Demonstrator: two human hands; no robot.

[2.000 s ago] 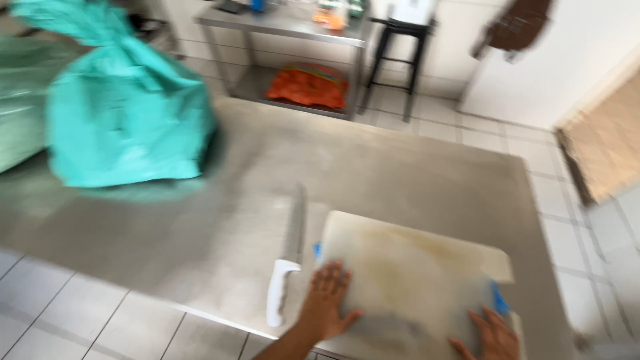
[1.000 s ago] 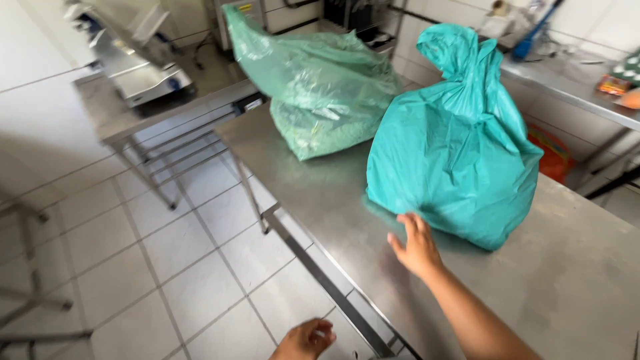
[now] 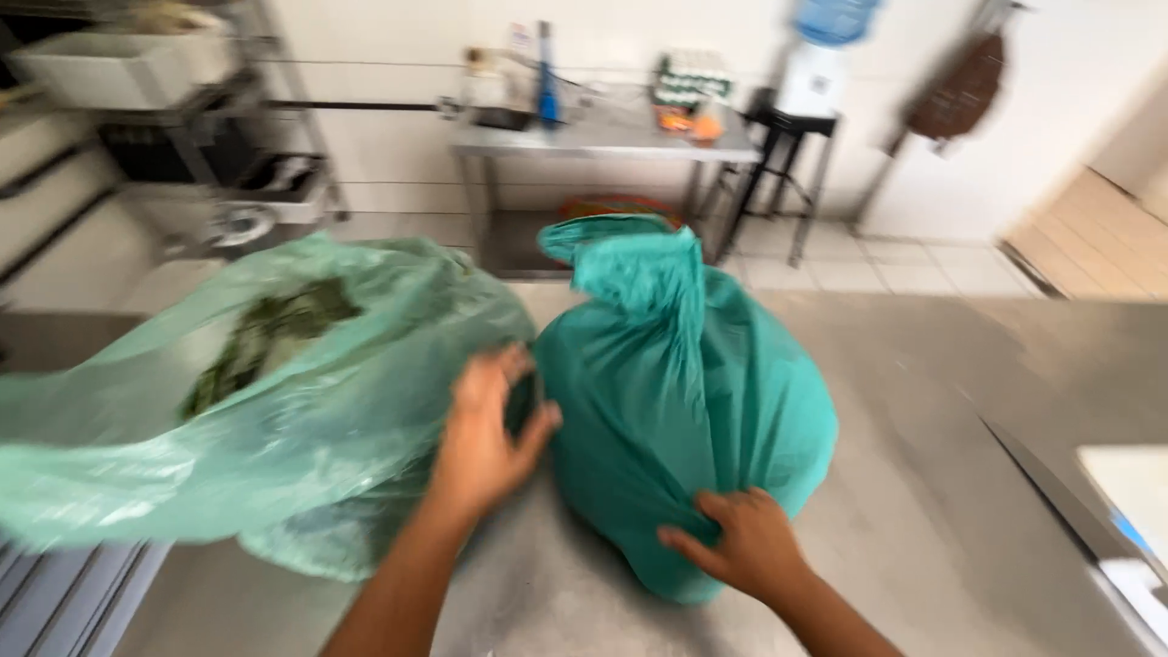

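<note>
A knotted teal plastic bag (image 3: 684, 411), full and rounded, stands on the metal table (image 3: 899, 511). My right hand (image 3: 744, 538) rests against its lower front, fingers curved on the plastic. Between this bag and a paler green translucent bag is my left hand (image 3: 493, 424), thumb and fingers apart, with nothing clearly held. The translucent green bag (image 3: 365, 411) lies at the left with green leaves (image 3: 274, 338) showing at its opening. At the right edge lie a knife (image 3: 1040, 484) with a white handle and part of a white cutting board (image 3: 1131, 484).
Beyond the table stands a metal side table (image 3: 602, 137) with a blue object, a bottle and orange items on it. A black stool (image 3: 789, 164) holds a water dispenser (image 3: 817, 73). Shelving with a white bin (image 3: 119, 68) is at the back left.
The view has swung away from the cutting board, to the left and then partly back. My hands have left the board, where they lay two seconds ago, and are now by the bags.
</note>
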